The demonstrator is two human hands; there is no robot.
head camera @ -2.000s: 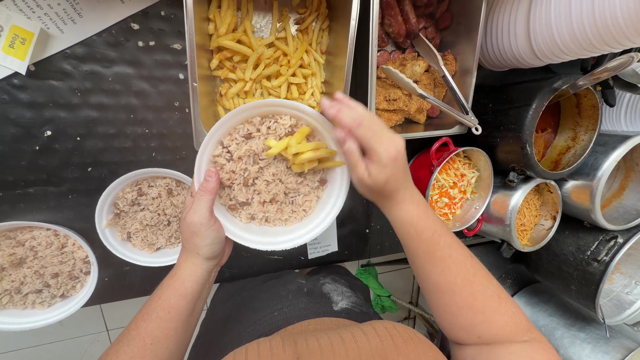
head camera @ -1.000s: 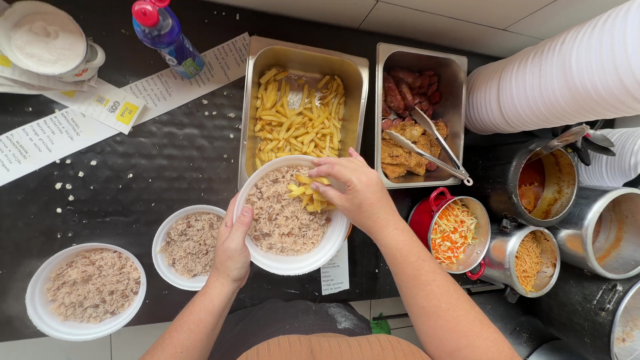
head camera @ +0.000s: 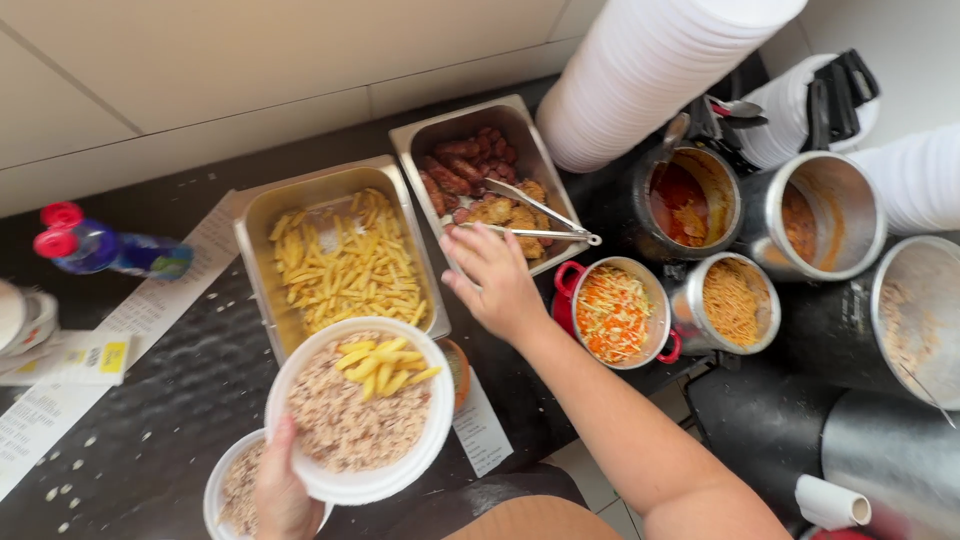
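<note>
My left hand (head camera: 283, 480) grips the left rim of a white plastic bowl (head camera: 360, 409) holding a rice and bean mix, with several french fries (head camera: 384, 365) on top. My right hand (head camera: 491, 279), fingers spread, is over the near edge of a steel pan (head camera: 551, 169) of sausages (head camera: 469, 161) and breaded meat (head camera: 521, 217). Its fingertips are beside the lower arm of the metal tongs (head camera: 551, 217); whether they touch cannot be told. The steel pan of fries (head camera: 352, 270) stands to the left, partly behind the bowl. A second bowl of rice (head camera: 238, 487) is partly hidden by my left hand.
On the right stand a red pot of shredded salad (head camera: 613, 313), a pot of shredded food (head camera: 731, 300), a pot of red sauce (head camera: 686, 206) and larger pots. Stacked white bowls (head camera: 645, 75) rise behind. Bottles (head camera: 112, 251) and printed paper strips (head camera: 157, 300) lie left.
My right hand has left the fries in the bowl and moved right, over to the meat pan. My left hand still holds the bowl. The view has shifted and tilted.
</note>
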